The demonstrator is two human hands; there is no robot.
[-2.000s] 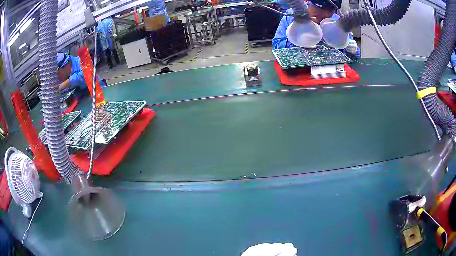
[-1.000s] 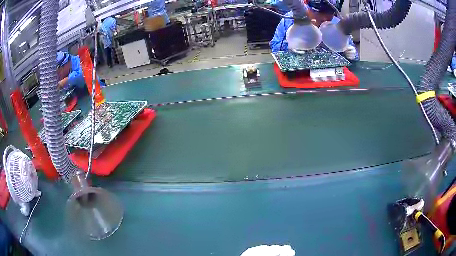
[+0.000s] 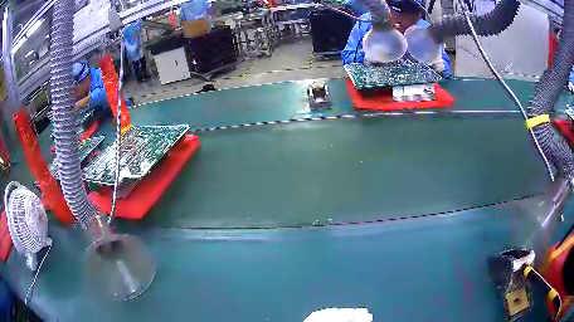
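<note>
A white gloved shape [image 3: 338,315] shows at the bottom edge, right of centre, mostly cut off. I cannot tell which of my hands it is, or whether it holds anything; no second hand can be made out. Nearest on the green mat [image 3: 302,270] are a clear fume hood [image 3: 123,269] at the left and a dark iron stand [image 3: 508,267] with a tan sponge [image 3: 518,302] at the lower right. A soldering iron [image 3: 540,282] with yellow bands rests at the stand, its handle pointing down and right.
A green circuit board [image 3: 141,154] lies tilted on a red support [image 3: 148,195] at the left, near a white fan [image 3: 26,220] and grey hose [image 3: 64,113]. Across the bench, a person in blue sits behind another board [image 3: 393,74]. A hose [image 3: 551,100] hangs at the right.
The view has shifted very slightly. The left board and its red support appear a little further right. The white glove stays at the bottom edge.
</note>
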